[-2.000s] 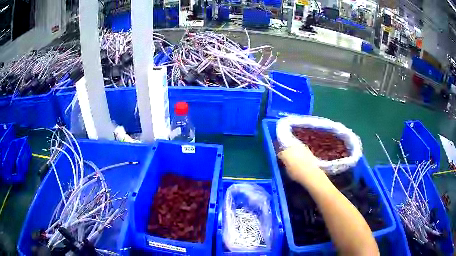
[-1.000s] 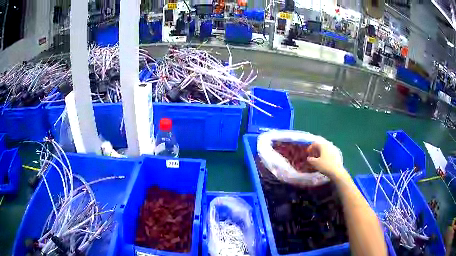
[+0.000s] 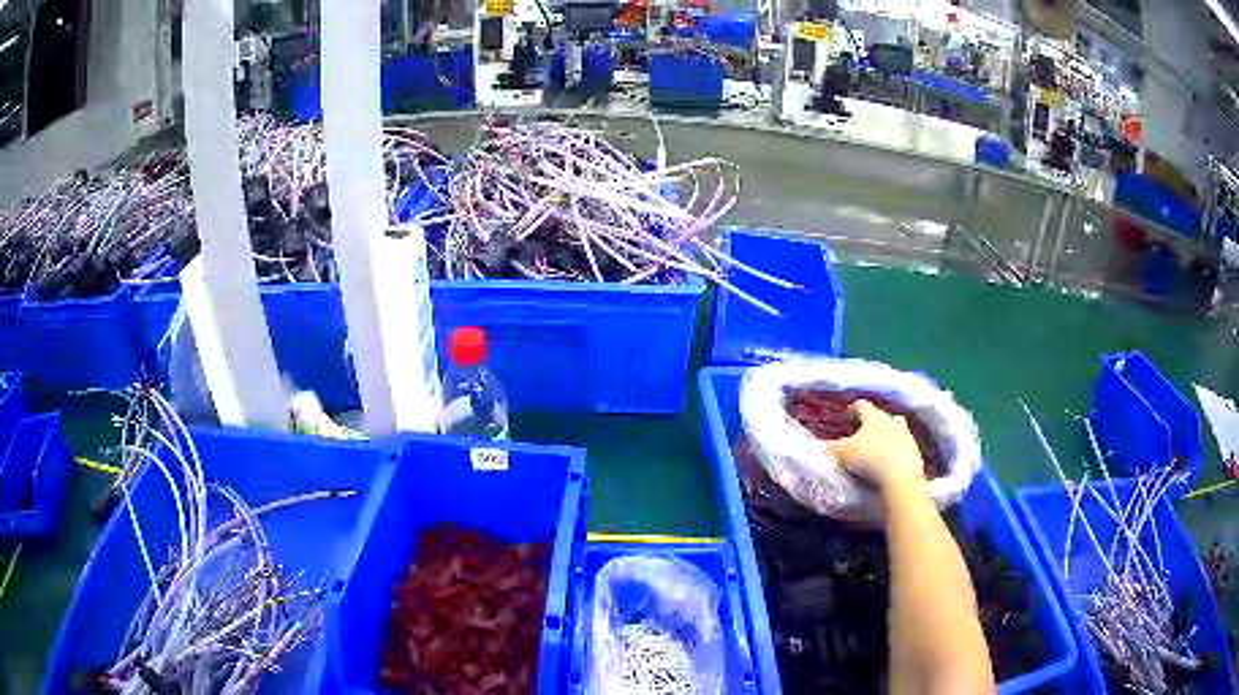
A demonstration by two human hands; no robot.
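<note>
My right hand (image 3: 876, 445) is bare and reaches into the round opening of the clear plastic bag (image 3: 962, 435), over the red-brown parts (image 3: 821, 409). Its fingertips are down at the parts; whether they hold any is hidden. The bag sits on black parts (image 3: 815, 597) in the large blue bin (image 3: 724, 432). My left hand is not in view.
Left of it stand the narrow blue bin with small white parts (image 3: 655, 657), the bin of red-brown parts (image 3: 469, 611) and a bin of cable leads (image 3: 224, 597). A red-capped bottle (image 3: 470, 394) stands behind. Cable leads (image 3: 1130, 597) lie at the far right.
My right hand has moved from the bag's left rim to its right side, then a little back toward its middle. The camera view has shifted.
</note>
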